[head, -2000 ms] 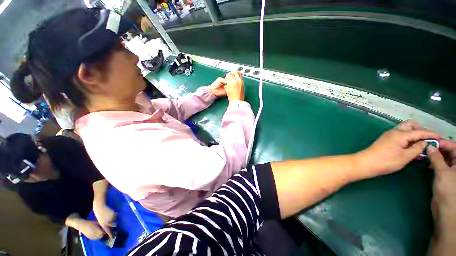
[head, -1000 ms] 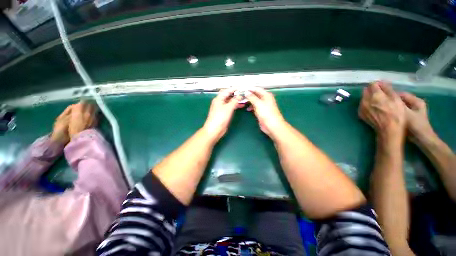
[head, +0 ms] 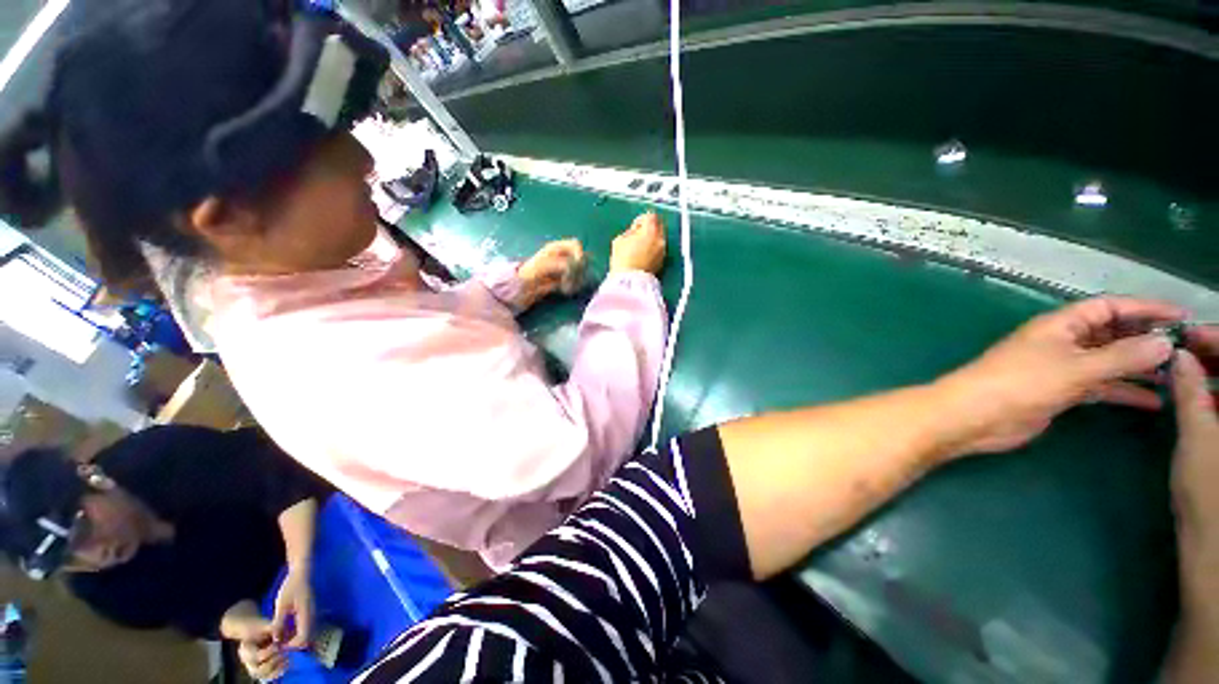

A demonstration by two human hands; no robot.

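Observation:
My left hand (head: 1069,368) is at the right side of the view, above the green ledge, with thumb and fingertips closed on a small dark unit (head: 1174,334). My right hand (head: 1196,414) is cut off by the right edge of the picture. Its fingertips meet the same unit from the other side. The unit is mostly covered by fingers, so its face cannot be made out.
A green ledge (head: 802,341) has a pale metal rail (head: 856,221). Small shiny pieces (head: 1090,195) lie on the belt beyond. A white cable (head: 683,174) hangs down. A person in pink (head: 374,361) sits at left; another in black is by a blue crate (head: 381,568). A black pile (head: 484,185) lies far along.
The view swung to face the belt, then back left. The unit's green face and light rim, seen two seconds ago, no longer show clearly. The pink-sleeved person's hands have moved apart.

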